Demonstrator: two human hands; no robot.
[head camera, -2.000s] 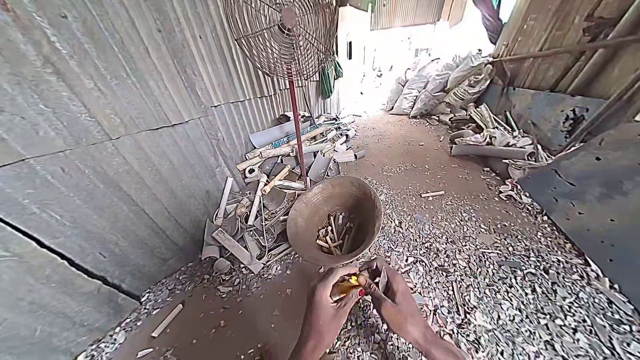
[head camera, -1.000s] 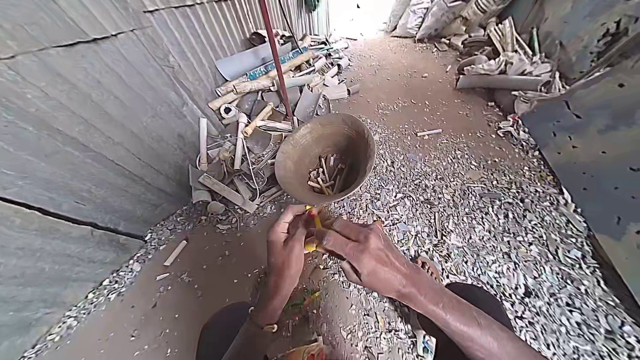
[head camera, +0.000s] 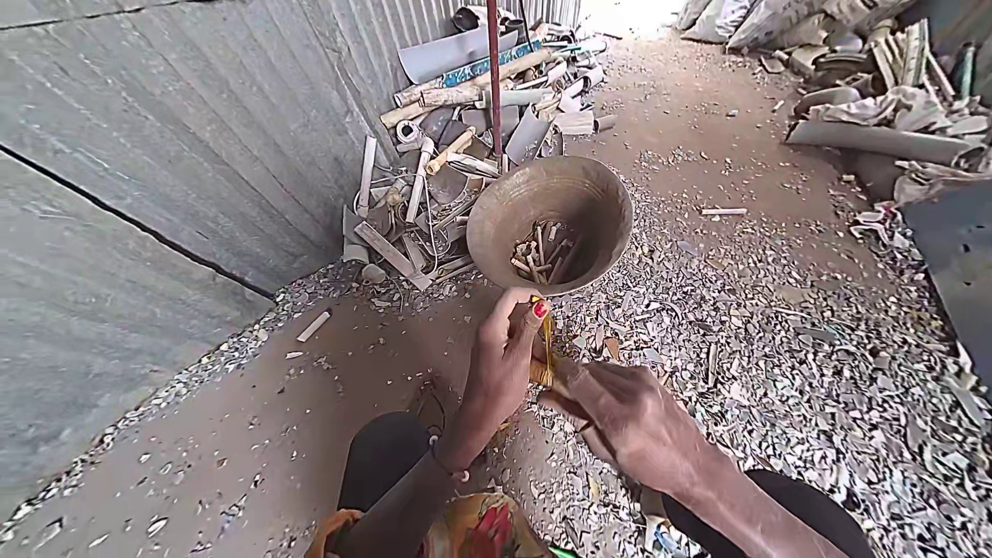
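My left hand (head camera: 502, 356) pinches the upper end of a thin yellow strip (head camera: 549, 341), close to the near rim of a wide brown bowl; what the strip is made of is unclear. Red shows on the left thumbnail. Lower and to the right, my right hand (head camera: 620, 411) has its fingers closed on the strip's lower end, where more yellow material shows. Just beyond both hands stands the bowl (head camera: 496, 225), tilted in view, with several short tan sticks or pipe pieces (head camera: 542, 252) at its bottom.
Behind the bowl, cut pipes and scraps (head camera: 457, 93) are heaped against a corrugated metal wall (head camera: 194, 116), beside a thin red pole (head camera: 494, 77). Small chips (head camera: 775, 387) cover the ground at right. Filled sacks (head camera: 775, 23) and more pipe scraps (head camera: 876, 139) lie farther back.
My hands, close together around yellow material before, now stand farther apart with the yellow strip stretched between them. The view has tilted downward.
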